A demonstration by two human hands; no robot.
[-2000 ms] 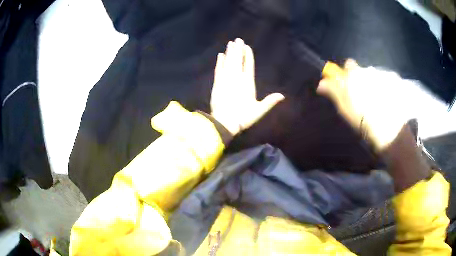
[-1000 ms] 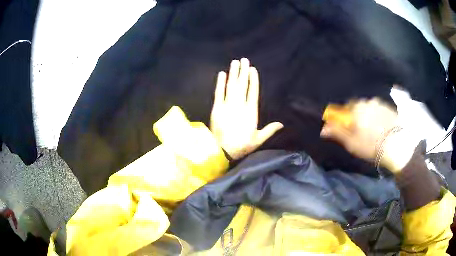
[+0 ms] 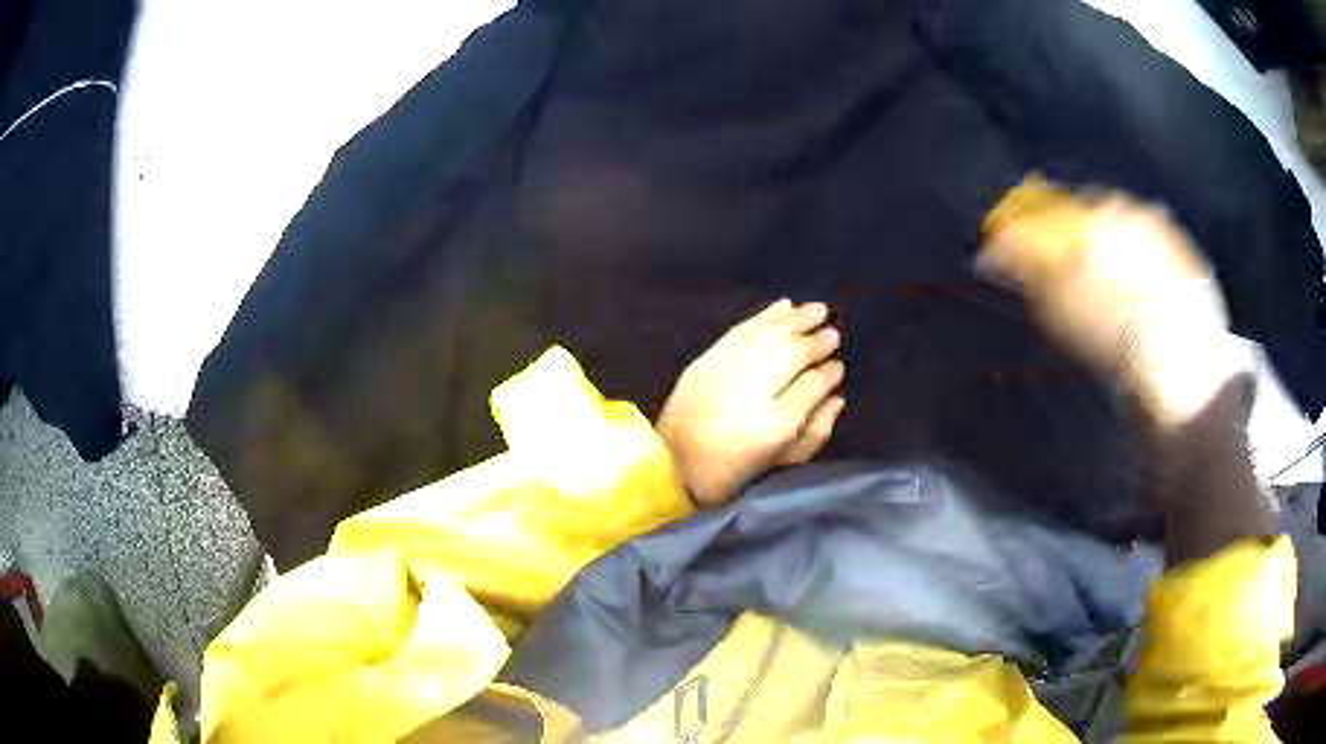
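Observation:
A large dark jacket point(image 3: 655, 189) lies spread on the white table. Smooth grey-blue lining point(image 3: 844, 545) is bunched at its near edge against my yellow jacket. My left hand point(image 3: 756, 400) rests on the dark cloth with its fingers curled and pointing right; whether it pinches cloth is hidden. My right hand point(image 3: 1112, 276) is blurred, over the right part of the jacket, closed around a yellow-orange tool point(image 3: 1030, 211). The tool's tip does not show clearly.
The white table point(image 3: 218, 175) shows at the left and right. Another dark garment point(image 3: 58, 247) with a thin pale line lies at the far left. Speckled grey floor point(image 3: 131, 509) shows at the lower left. A small dark object point(image 3: 1262, 29) is at the top right.
My left hand has gone from flat with straight fingers to curled and turned right. My right hand, still holding the tool, has moved away from me. The jacket outline has shifted in view.

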